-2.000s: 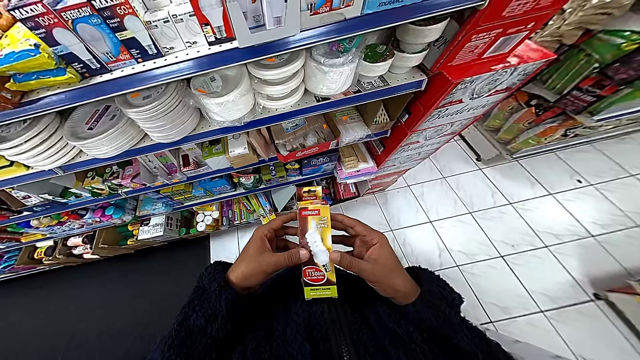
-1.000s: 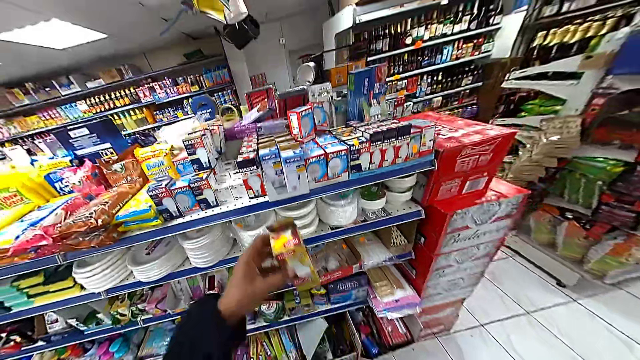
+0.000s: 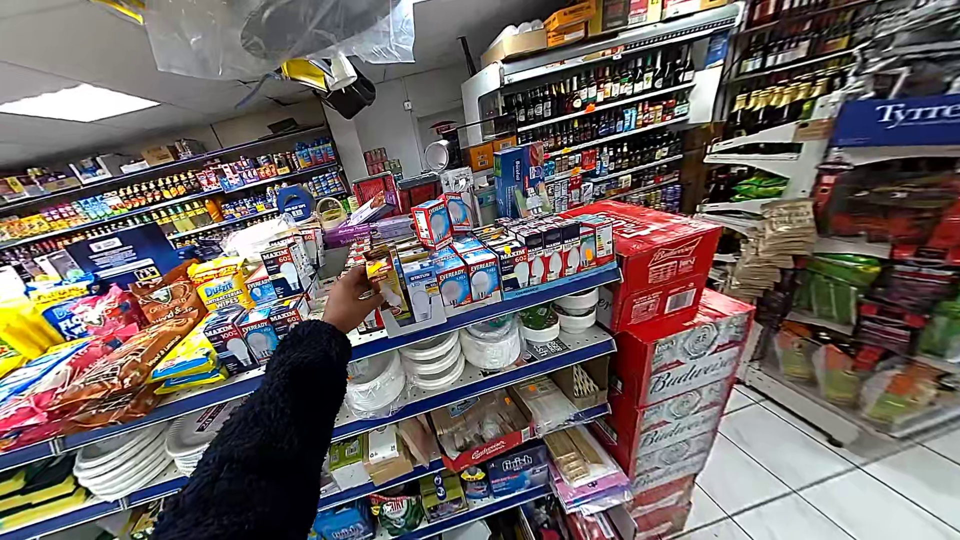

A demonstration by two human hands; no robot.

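Note:
My left hand [image 3: 352, 299], in a dark fleecy sleeve, reaches to the top shelf with its fingers at the left side of a yellow-and-dark light bulb box [image 3: 388, 283]. The box stands slightly tilted among other bulb boxes, just left of a blue-and-white Status bulb box [image 3: 423, 291]. The fingertips are partly hidden by the box, but they appear to hold its edge. Blue-and-white Eveready bulb boxes [image 3: 453, 285] stand further right, with one more Eveready box [image 3: 433, 223] on top. My right hand is out of view.
Maxim bulb boxes [image 3: 514, 262] line the shelf to the right, beside stacked red Budweiser cartons [image 3: 686, 356]. Bagged wipes [image 3: 222, 283] lie at left. White disposable plates and bowls [image 3: 433, 360] fill the shelf below. A plastic-wrapped item [image 3: 281, 37] hangs overhead.
Two seconds ago both hands held the bulb box low in front of me. My left hand has carried it up to the top shelf, and my right hand has left the view. The view has tilted up.

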